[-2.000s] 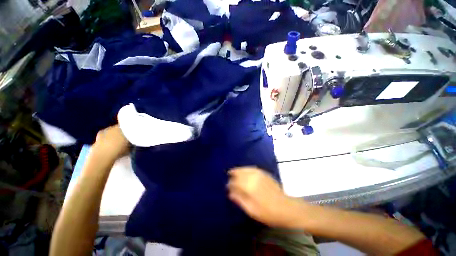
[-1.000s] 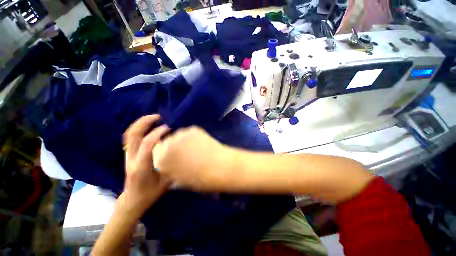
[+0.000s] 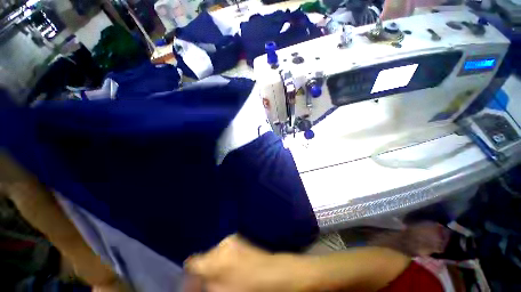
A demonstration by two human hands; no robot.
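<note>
A large navy garment point(image 3: 131, 165) is spread across the left and middle, its left part raised and blurred close to the camera. Its pale grey-blue inner side point(image 3: 123, 251) shows along the lower left. Its right part lies over the table's front edge, with its upper corner by the presser foot point(image 3: 285, 132). My right hand point(image 3: 223, 263) is closed on the garment's lower edge at bottom centre, fingertips partly hidden. My left hand point(image 3: 12, 174) is blurred at the left edge, partly cut off and partly behind the cloth; its fingers do not show.
The white sewing machine point(image 3: 388, 108), with a lit blue display, stands right of the garment. A ruler tape point(image 3: 377, 204) runs along the table's front edge. A dark tray point(image 3: 496, 134) with a blue tool lies far right. Navy and white pieces point(image 3: 197, 48) are heaped behind.
My hands, together over the garment a second ago, are apart. My left has moved to the far left, my right down. The garment's left part is raised and spread, showing its pale inner side.
</note>
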